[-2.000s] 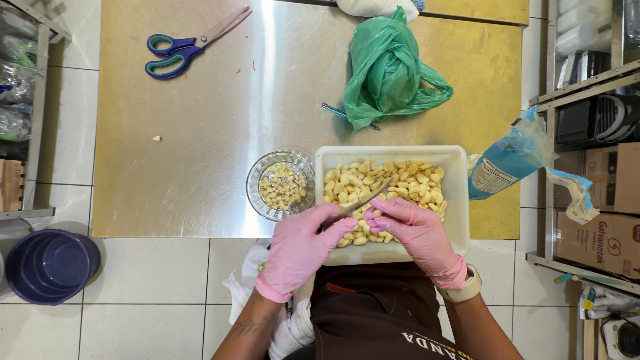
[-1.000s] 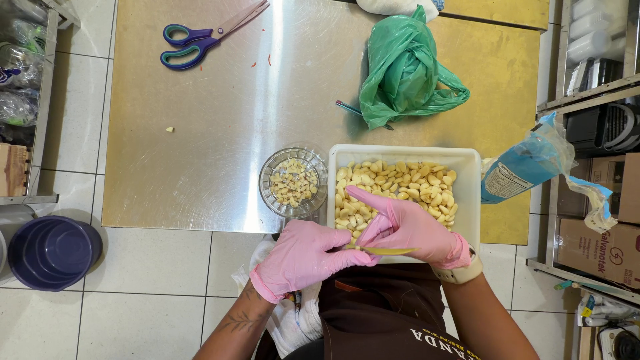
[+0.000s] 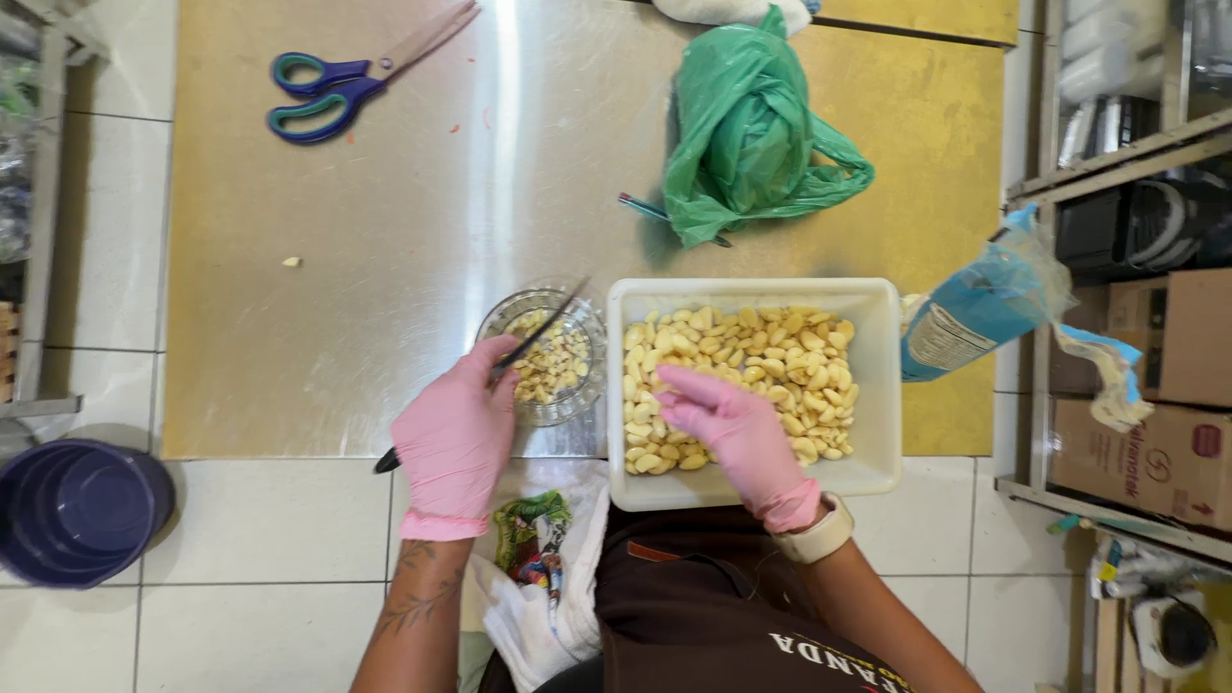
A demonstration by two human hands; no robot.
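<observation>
My left hand (image 3: 458, 433), in a pink glove, grips a small dark-handled knife (image 3: 552, 320), its blade slanting over the glass bowl (image 3: 599, 337). Small pale trimmed pieces (image 3: 553, 371) lie in that bowl, at the front edge of the table. To its right stands a white plastic tub (image 3: 876, 385) holding many peeled garlic cloves (image 3: 789, 366). Above the cloves is my right hand (image 3: 727, 428), also gloved in pink, its fingers extended and partly bunched; whether a clove sits between them is hidden.
Blue-handled scissors (image 3: 371, 87) lie at the back left of the metal table (image 3: 366, 289). A green plastic bag (image 3: 751, 135) and a pen (image 3: 643, 206) are at the back. An opened blue packet (image 3: 972, 308) is right of the tub. A dark bucket (image 3: 87, 510) stands on the floor.
My hands were together at the front of the tub; now they are apart. The left has moved with the knife to the glass bowl, and the right is over the cloves.
</observation>
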